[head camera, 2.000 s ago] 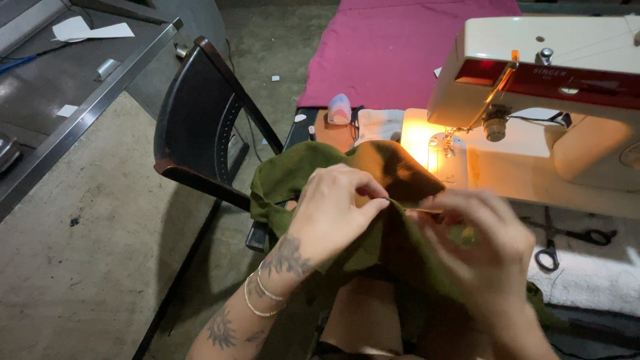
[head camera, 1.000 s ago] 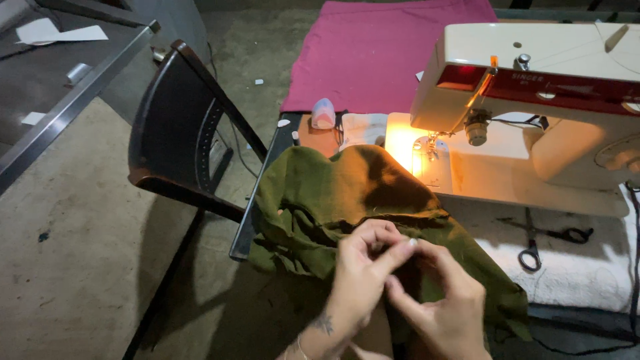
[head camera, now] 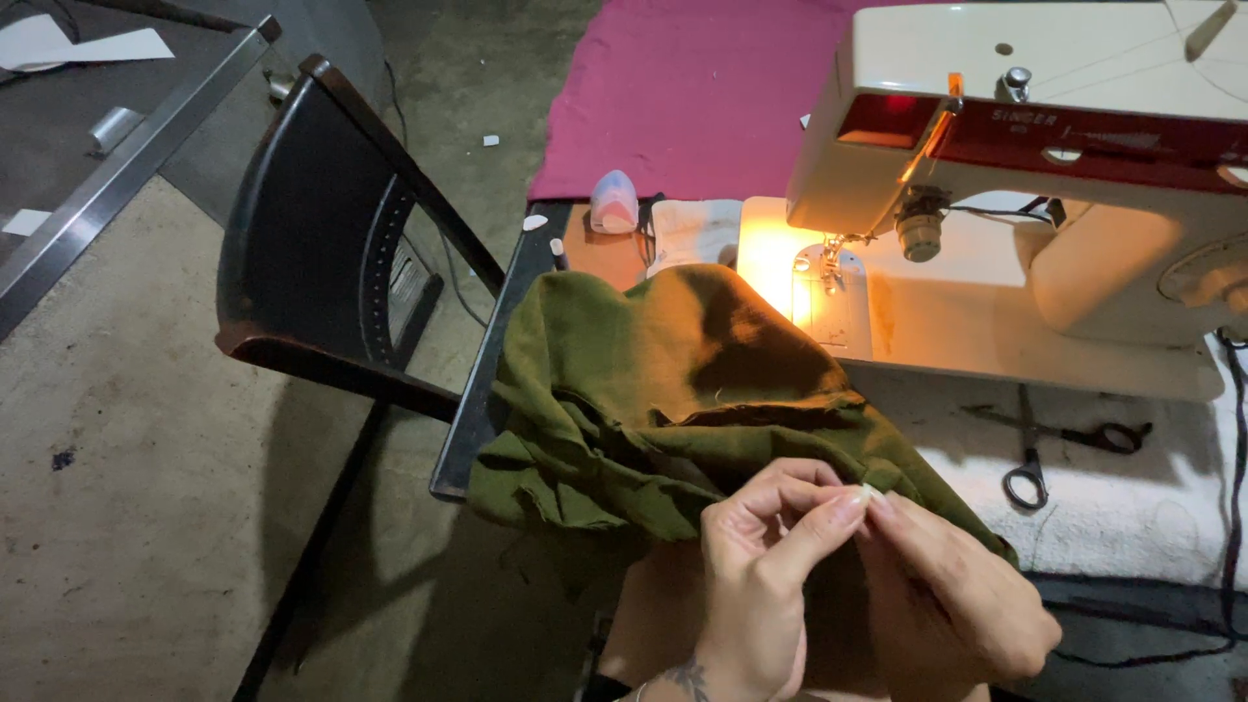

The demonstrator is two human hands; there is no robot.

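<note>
Green fabric (head camera: 634,361) lies bunched over the table edge and my lap, in front of a Singer sewing machine (head camera: 975,146) whose lamp lights the needle area. Over the fabric's near part, my left hand (head camera: 780,565) and my right hand (head camera: 946,585) meet, thumbs and fingertips pinched together. Something tiny and pale shows between the fingertips, too small to identify. Whether the fingertips also grip the fabric cannot be seen. The presser foot (head camera: 831,268) stands just beyond the fabric, with none of the cloth under it.
Black-handled scissors (head camera: 1027,478) lie open on a white towel (head camera: 1141,517) at the right. Pink cloth (head camera: 682,97) covers the table's far part, near a small pink and blue object (head camera: 615,203). A black chair (head camera: 312,214) stands left, beside a metal-edged table (head camera: 146,146).
My hands have come away from the fabric's upper folds toward me, fingertips now meeting. More of the green cloth shows, spread toward the machine.
</note>
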